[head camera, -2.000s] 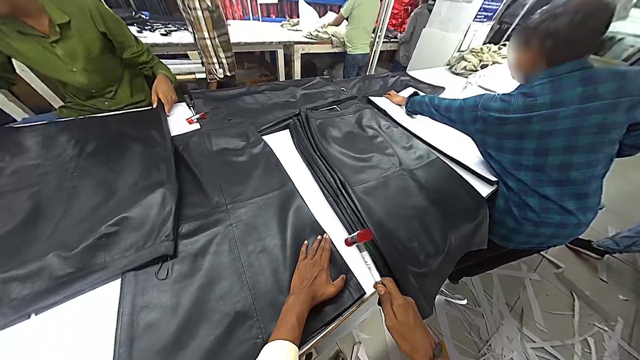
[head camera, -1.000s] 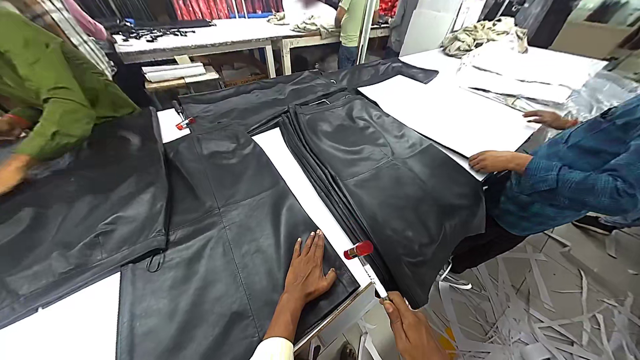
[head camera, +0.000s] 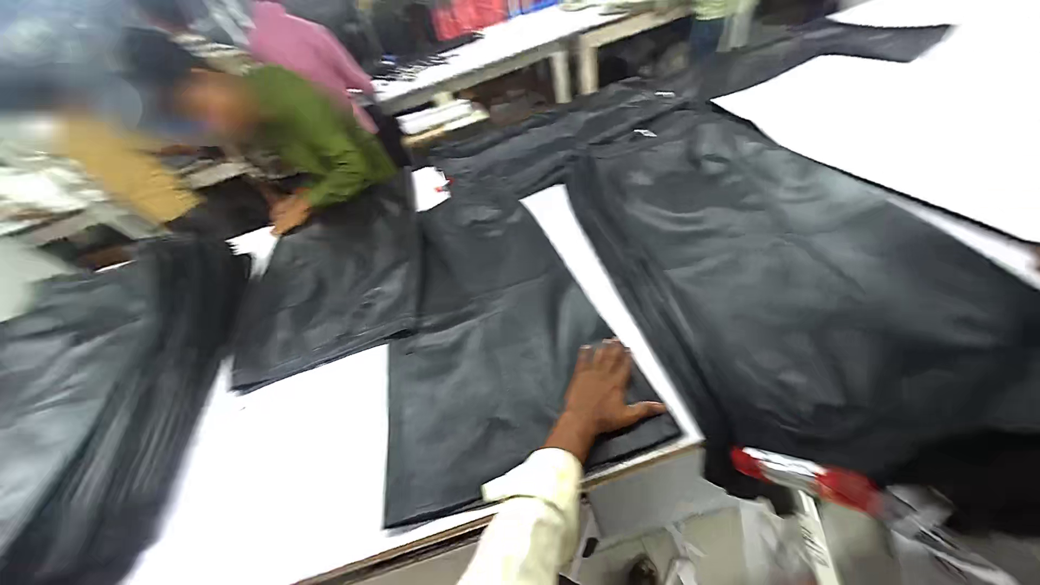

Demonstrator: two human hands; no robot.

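In the head view, my left hand (head camera: pixel 601 390) lies palm down with spread fingers on a black, leather-like garment piece (head camera: pixel 479 382), near its lower right corner at the table's front edge. My right hand is out of view. A blurred tool with a red and silver head (head camera: pixel 804 475) and a white, marked handle shows at the lower right, beside the hanging edge of a larger black garment (head camera: pixel 780 268). What holds its handle is hidden below the frame. A white strip of tabletop (head camera: pixel 597 268) runs between the two black pieces.
More black garments (head camera: pixel 130 390) lie in a blurred pile at the left. A person in green (head camera: pixel 317 138) bends over the table's far left side, hands at a black piece. White sheeting (head camera: pixel 910 122) covers the back right. Pale scraps (head camera: pixel 756 536) lie on the floor.
The view has swung left. My left hand remains on the black piece, while my right hand has left the view. The black garments at the left lie differently, with more white tabletop showing.
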